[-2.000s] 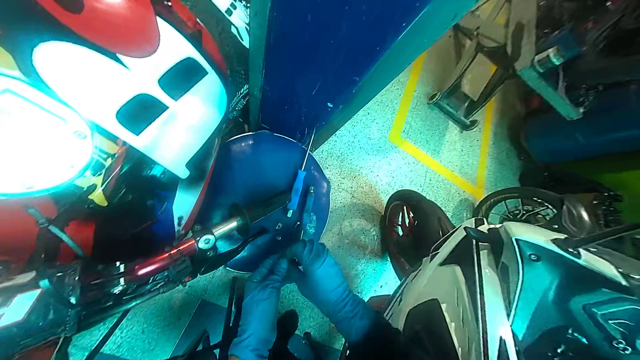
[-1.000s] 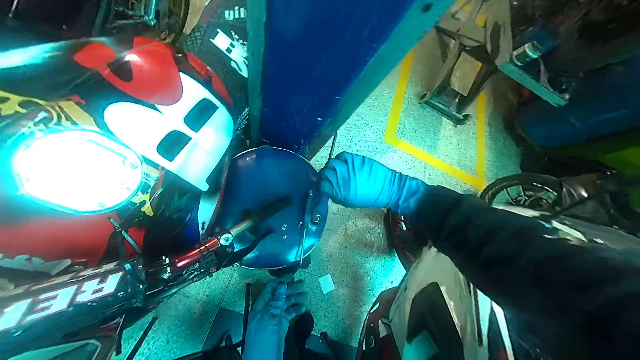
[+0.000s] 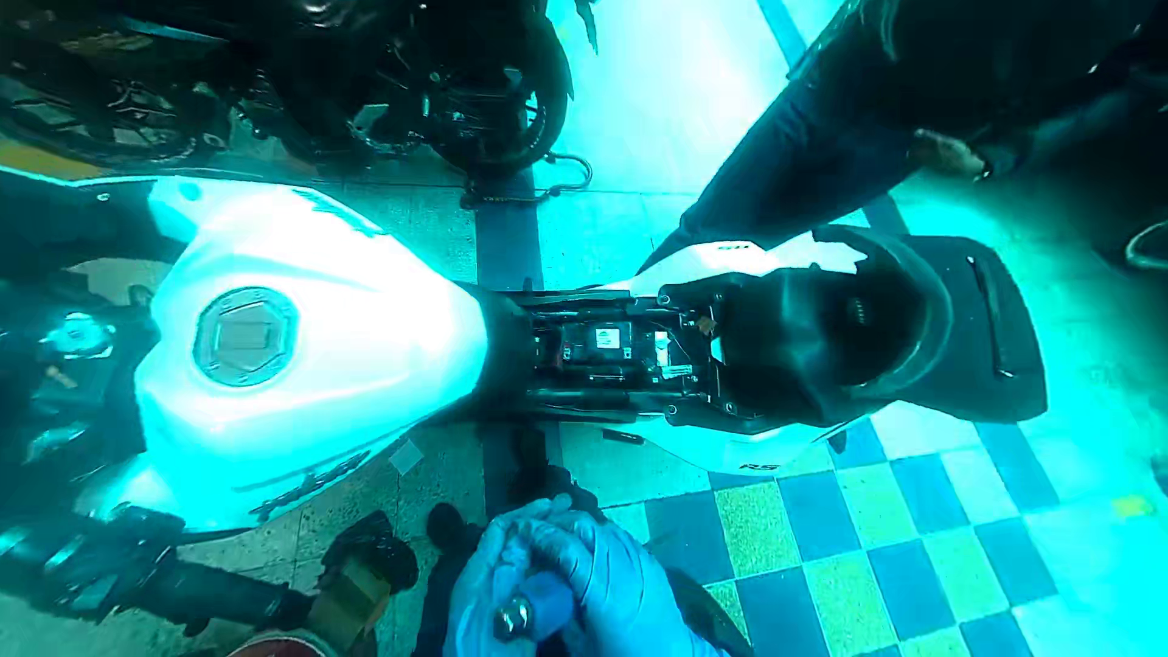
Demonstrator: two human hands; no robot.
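Observation:
My left hand (image 3: 484, 589) and my right hand (image 3: 630, 593), both in light blue gloves, are together at the bottom centre. Between them is a blue-handled tool (image 3: 550, 604) with a shiny metal end; its lower part is hidden by my fingers. Just beyond my hands lies a white motorcycle with its fuel tank (image 3: 383, 319) and round filler cap (image 3: 245, 337) at left. Its open seat bay (image 3: 602, 351) shows a battery-like box, wiring and frame rails, and a black tail section (image 3: 821, 338) is at right.
A handlebar grip (image 3: 219, 593) reaches in at lower left. Another motorcycle's wheel (image 3: 525, 100) is at the top. A person's leg (image 3: 776, 173) and hand (image 3: 954, 153) are beyond the tail. Checkered floor tiles (image 3: 844, 538) lie at lower right.
The view has swung far round, from a blue round surface to the white motorcycle. My right hand, earlier extended to that surface, is now beside my left hand at the blue-handled tool.

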